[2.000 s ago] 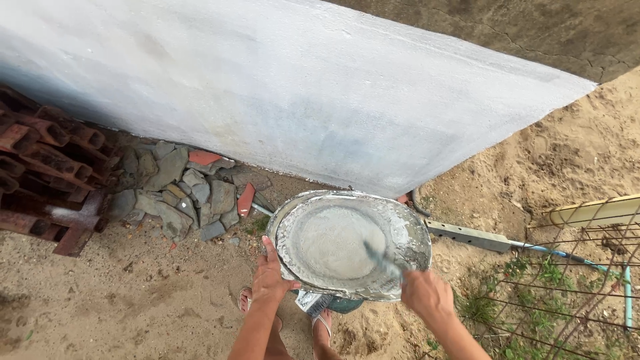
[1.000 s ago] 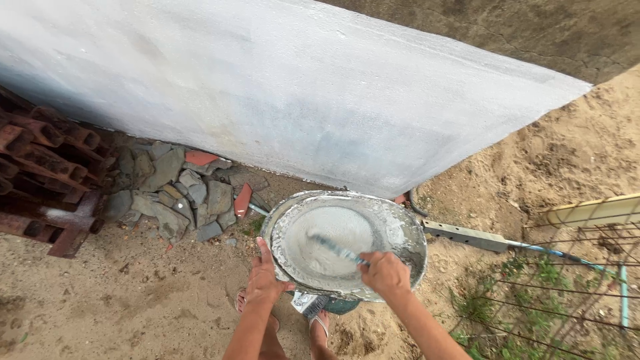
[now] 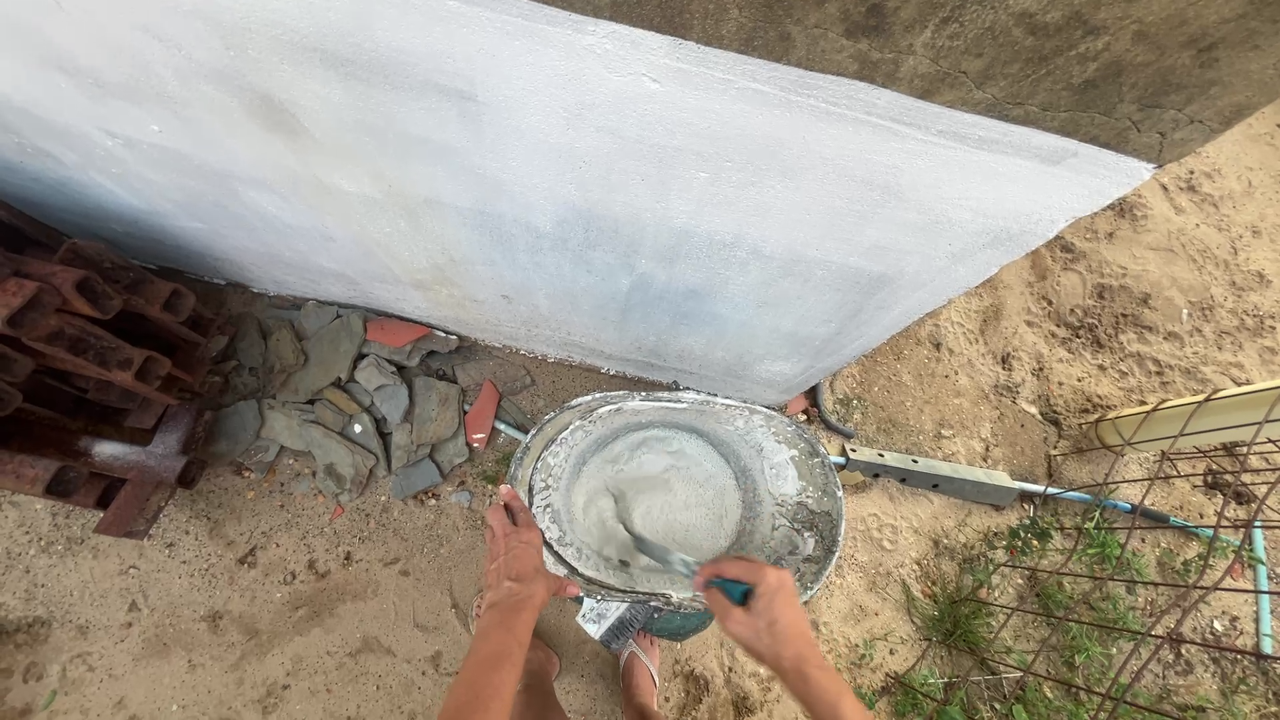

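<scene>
A round, crusted basin (image 3: 810,470) holds a pale grey, wet mixture (image 3: 670,480). My right hand (image 3: 755,605) is closed on the teal handle of a trowel-like tool (image 3: 665,553), whose far end dips into the mixture, so its shape is hidden. My left hand (image 3: 520,550) grips the basin's left rim, thumb along the lower edge. Below that rim, a wide brush with grey, coated bristles (image 3: 612,620) lies beside a green container (image 3: 680,625), mostly hidden under the basin.
A white-coated wall (image 3: 600,200) rises beyond the basin. Broken stone pieces (image 3: 335,400) and stacked reddish hollow bricks (image 3: 100,370) lie left. At right are a perforated metal bar (image 3: 930,475), a blue hose (image 3: 1130,508), a rusty wire mesh (image 3: 1130,600) and a yellowish pipe (image 3: 1190,420).
My right hand has moved the tool about through the mixture, first leftward, then down and back right toward the near rim. My left hand stays at the basin's left rim.
</scene>
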